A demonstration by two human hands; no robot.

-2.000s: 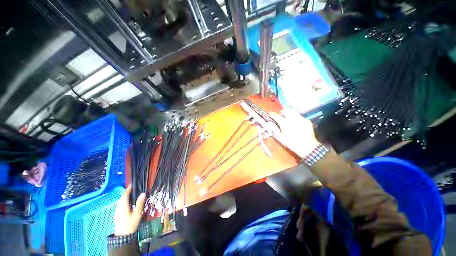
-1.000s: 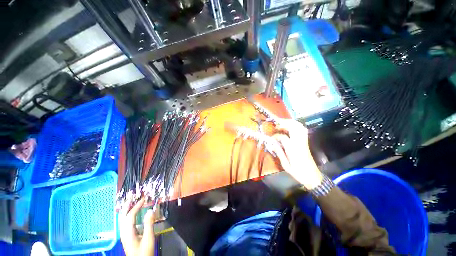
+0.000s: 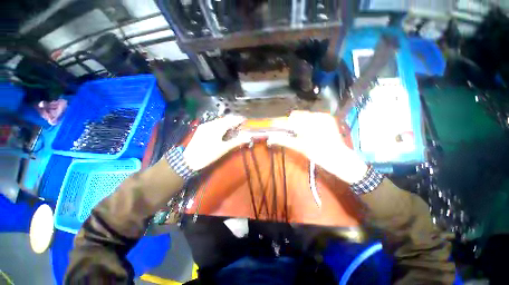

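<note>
My left hand (image 3: pixel 215 142) and my right hand (image 3: pixel 321 142) both grip a narrow pale loading bar (image 3: pixel 268 133), one at each end, above the orange mat (image 3: pixel 223 192). Several black cables (image 3: pixel 272 183) hang from the bar toward me, over the mat. A side-cutter handle (image 3: pixel 314 186), pale and curved, shows below my right hand; the rest of the cutters is hidden. The black cable bundle at the mat's left is mostly hidden behind my left hand and sleeve. The picture is blurred.
The press (image 3: pixel 262 42) with its lower die (image 3: pixel 265 86) stands just beyond the mat. A control box (image 3: pixel 416 100) is at the right. A deep blue basket (image 3: pixel 150 114) and lighter perforated basket (image 3: pixel 134 164) are at the left. A blue bucket (image 3: pixel 357 267) is low right.
My left hand has left the cable bundle and taken the bar's left end. My right hand has moved with the bar toward the press. The view has shifted to the right.
</note>
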